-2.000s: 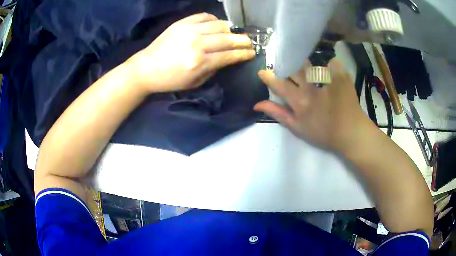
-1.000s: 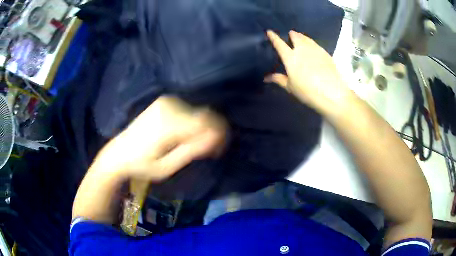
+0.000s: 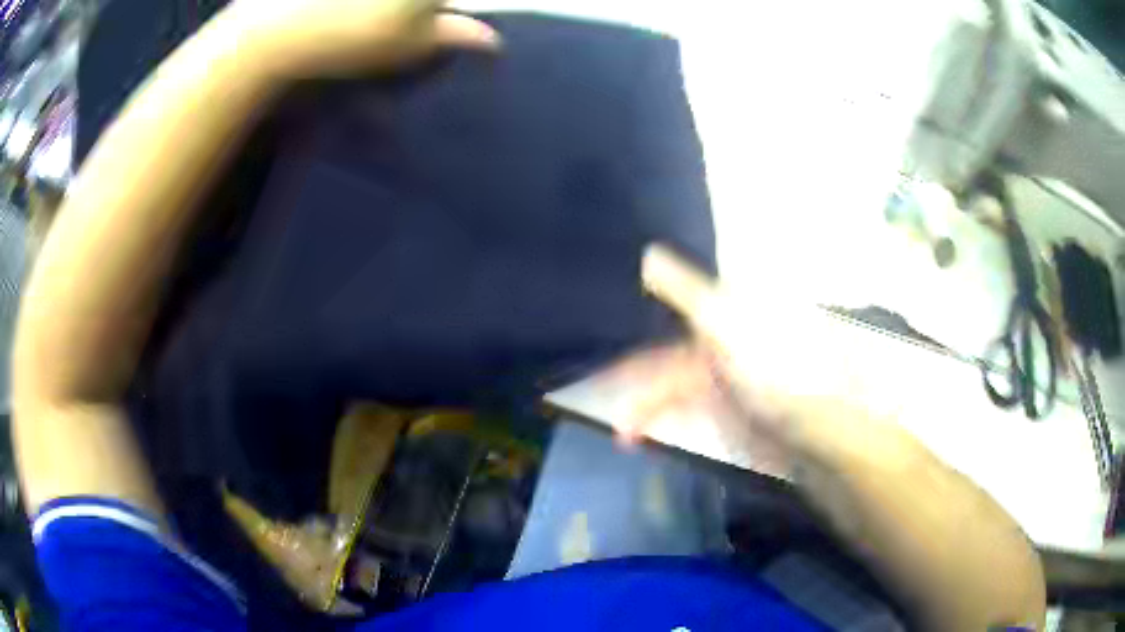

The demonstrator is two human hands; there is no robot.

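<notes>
A large navy-black garment piece [image 3: 543,185] lies spread over the left of the white table and hangs over its front edge. My left hand [image 3: 383,31] is at the top left over the garment's far part, partly cut off by the picture's top edge. Its thumb rests on the cloth; its other fingers are not clear. My right hand [image 3: 716,370] is blurred at the garment's right edge. Its thumb lies over the cloth and its other fingers are spread apart near the table's front edge.
The sewing machine head [image 3: 975,93] stands at the upper right. Black shears [image 3: 1024,352] lie right of my right hand, with a small black pile [image 3: 1086,296] beyond them. A thin metal tool [image 3: 1096,414] lies beside the shears. A yellow-edged frame [image 3: 358,475] is below the garment.
The garment has come away from the needle and is now spread flatter, left of the machine. My left hand has moved to the far left part; my right hand has moved down and nearer me.
</notes>
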